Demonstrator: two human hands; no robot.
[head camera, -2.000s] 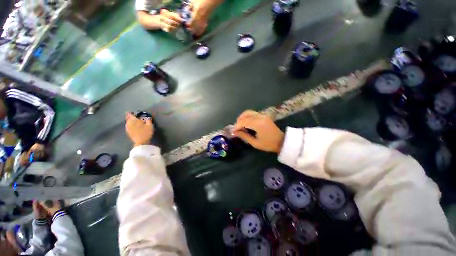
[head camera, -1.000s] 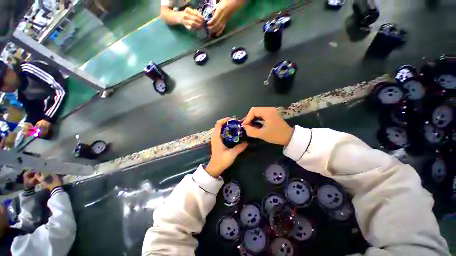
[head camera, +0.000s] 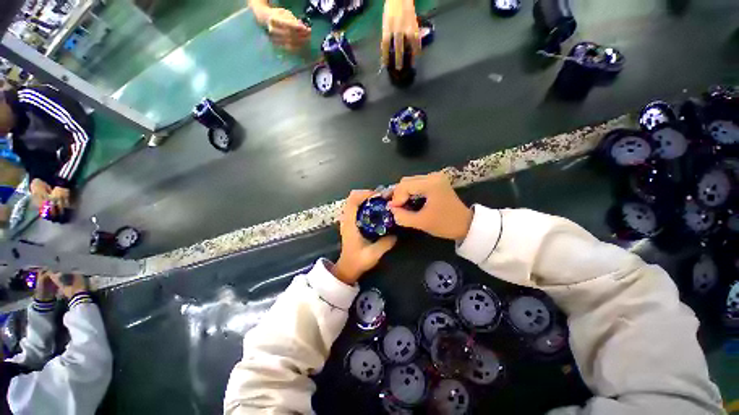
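Note:
A black cylindrical housing (head camera: 375, 217) stands at the near edge of the belt, its open end with the circuit board facing up. My left hand (head camera: 356, 243) is wrapped around its left side and holds it. My right hand (head camera: 429, 207) is at its right rim, with thumb and index finger pinched over the board. Whatever small piece is between those fingertips is too small to tell. A small dark object shows in the curl of my right hand. Grey-faced round discs (head camera: 480, 307) lie on the dark table below my hands.
More discs (head camera: 630, 149) are piled at right. The belt (head camera: 284, 154) carries housings (head camera: 407, 121), some with discs attached. Another person's hand (head camera: 400, 32) reaches onto the belt across from me. Two people work at left. A speckled strip (head camera: 243, 241) edges the belt.
Since the earliest frame, my left hand has come from the belt to hold the housing. My right hand has stayed near it. Units on the belt have shifted left. The person opposite now reaches onto the belt.

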